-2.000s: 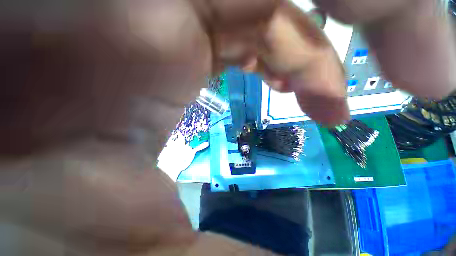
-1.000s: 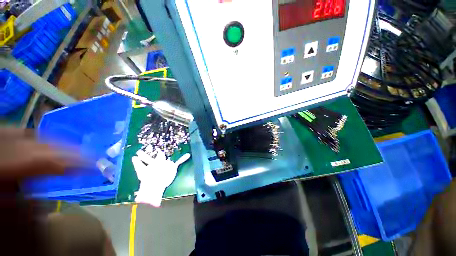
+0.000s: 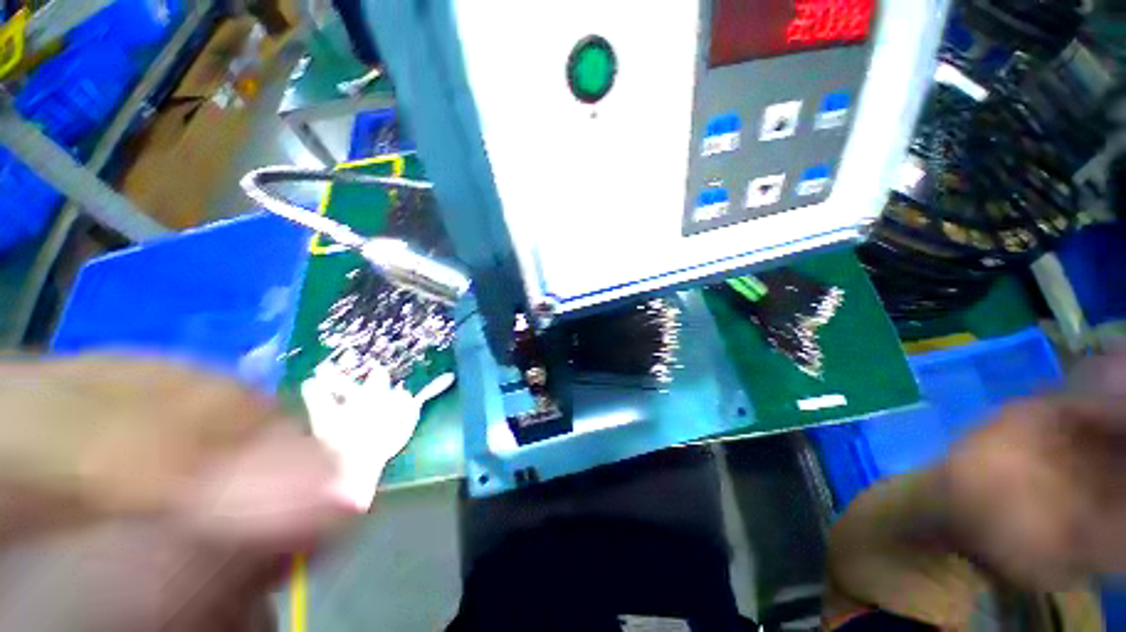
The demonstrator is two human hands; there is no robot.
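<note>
My left hand [image 3: 161, 482] is large and blurred at the lower left, in front of the bench edge. My right hand [image 3: 988, 494] is blurred at the lower right, in front of a blue bin. Whether either hand holds anything cannot be made out. The press [image 3: 593, 185] stands in the middle with a green button and a red display. Its small dark die [image 3: 538, 401] sits below the panel's left corner. Black wires with bright tips [image 3: 624, 346] lie on the light blue base plate [image 3: 617, 426], right of the die.
A pile of silvery-tipped leads [image 3: 383, 324], a white glove [image 3: 364, 426] and a gooseneck lamp [image 3: 401, 262] are on the left. A green-marked wire bundle [image 3: 790, 315] lies right. Blue bins [image 3: 185, 296] flank the bench. Black reels [image 3: 975, 210] stand behind right.
My left hand has moved further into view at the lower left. My right hand has come in from the right edge. The view has shifted slightly. The glove and wire piles look unchanged.
</note>
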